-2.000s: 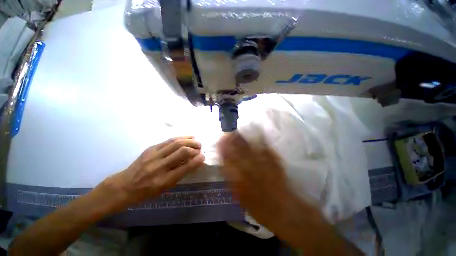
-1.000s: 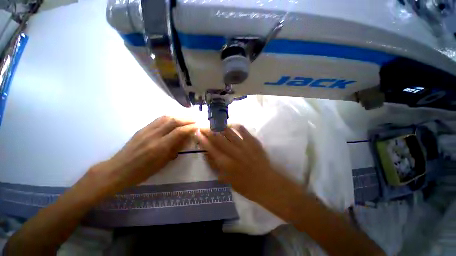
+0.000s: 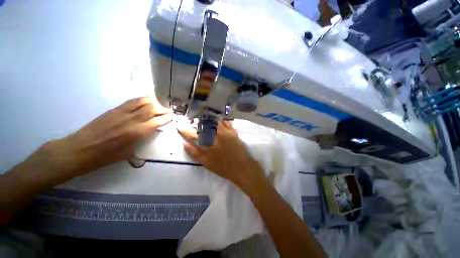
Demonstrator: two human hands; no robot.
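The white garment piece (image 3: 227, 216) lies under the needle area and beneath my right forearm, and hangs over the table's front edge. The sewing machine head (image 3: 282, 108) stands above it. My left hand (image 3: 118, 128) lies palm down left of the needle, fingertips in bright light beside the presser foot area; its grip is washed out by glare. My right hand (image 3: 222, 153) is bent over the cloth, with its fingertips at the cloth's edge behind and beside the dark grey cylinder (image 3: 207, 132). The needle itself is hidden by glare and metal parts.
A table-edge ruler (image 3: 136, 211) runs along the front. A small open box (image 3: 329, 194) with pale items stands right of the machine. Crumpled white cloth (image 3: 398, 211) lies at the far right. A person's arm (image 3: 328, 10) and dark clothing show at the top.
The view has turned and shifted, showing more of the machine's right side. My left hand is flatter and further left of my right hand. Cloth now hangs lower at the front edge.
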